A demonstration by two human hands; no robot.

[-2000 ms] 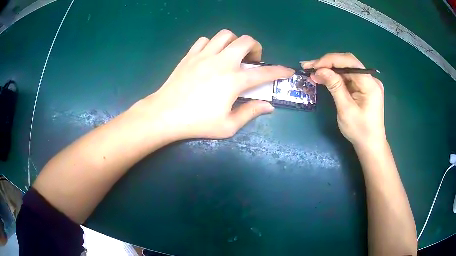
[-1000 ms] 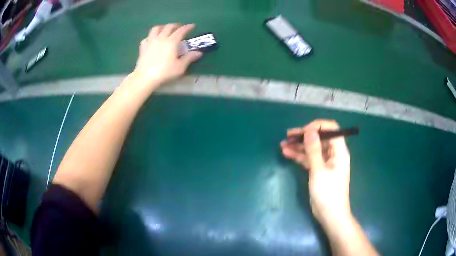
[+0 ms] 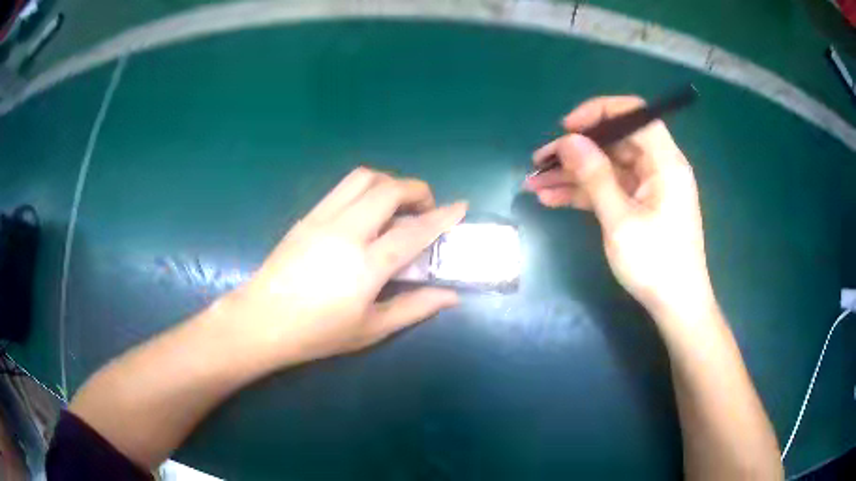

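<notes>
A phone unit (image 3: 477,256) lies flat on the green bench in the middle of the view, its right end glared to pure white. My left hand (image 3: 352,258) holds its left part between thumb and fingers and covers much of it. A pale section shows beside the fingers. My right hand (image 3: 624,178) is up and to the right of the unit, gripping black tweezers (image 3: 648,115). Their fine tip points down-left and is apart from the unit.
A pale scuffed strip (image 3: 526,13) curves across the top. Other units lie at the upper left (image 3: 39,39) and upper right (image 3: 842,68) edges. A black object (image 3: 17,272) is at the far left. A white cable (image 3: 818,376) runs at the lower right.
My left hand has come back from beyond the pale strip with a phone unit, now in front of me. My right hand appears higher in view, still with the tweezers. The view has tilted down.
</notes>
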